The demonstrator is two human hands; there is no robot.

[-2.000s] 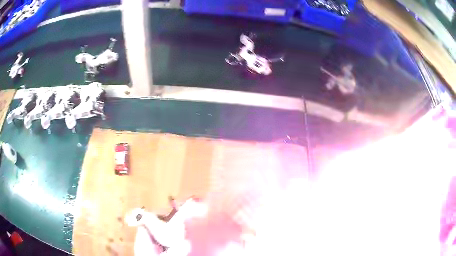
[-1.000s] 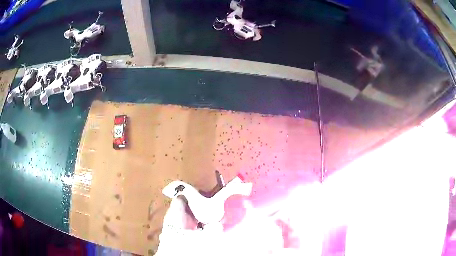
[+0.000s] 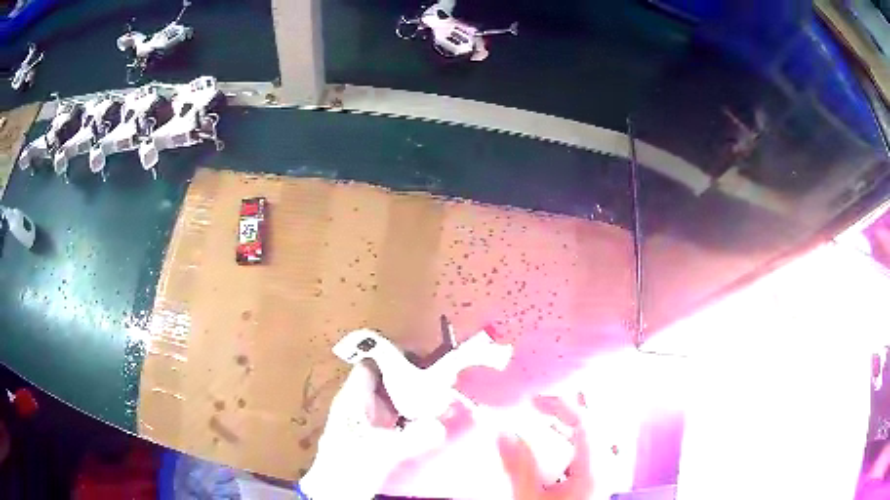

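Observation:
A white scooter body (image 3: 422, 383) with a dark seat and a red tail light is held low over the stained cardboard mat (image 3: 293, 322). My left hand (image 3: 356, 439), in a white glove, grips it from below and is washed out by glare. My right hand (image 3: 546, 454) is at the bottom edge, just right of the body, with fingers curled. Something pale shows between the fingers, but the glare hides what it is and whether it is gripped.
A small red and black item (image 3: 251, 231) lies on the mat's left part. Several scooter bodies (image 3: 181, 127) are lined up at the back left. Others, like this one (image 3: 454, 37), are on the dark belt behind the pale rail (image 3: 488, 115). Strong glare covers the lower right.
The scooter body in my left hand has moved right across the mat. My right hand now shows beside it. The whole view has shifted, so the belt and rail sit higher.

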